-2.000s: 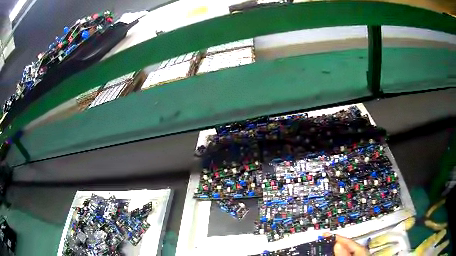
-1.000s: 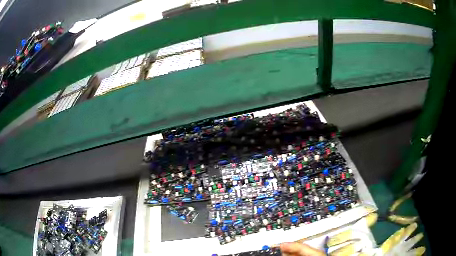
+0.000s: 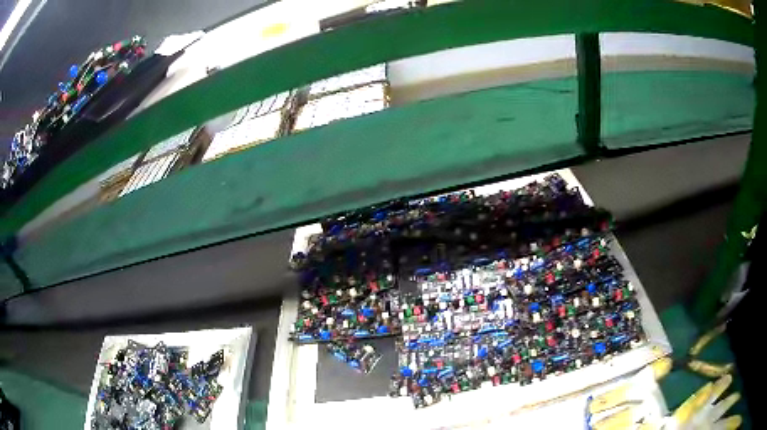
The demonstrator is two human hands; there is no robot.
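Neither of my hands is in view. The large white-rimmed main tray (image 3: 282, 378) lies in front of me, with circuit boards (image 3: 471, 311) in dense rows over most of its dark floor. One loose board (image 3: 357, 356) lies tilted at the front left of this tray, beside a bare dark patch. The smaller white-rimmed side tray (image 3: 240, 361) at lower left holds a jumbled heap of boards (image 3: 156, 382). The bottom edge cuts off the side tray. The back rows in the main tray are in shadow.
White and yellow gloves (image 3: 626, 403) lie at lower right, with a thin blue item at their left edge. Yellowish curved handles (image 3: 711, 357) lie beyond them. A green frame (image 3: 471, 155) crosses behind the trays. White stacked blocks (image 3: 341, 109) and more boards (image 3: 71, 101) are farther back.
The fingertips and the dark board they held at the bottom edge are out of the picture. The view swung right, then partly back left. The boards in the trays look unchanged.
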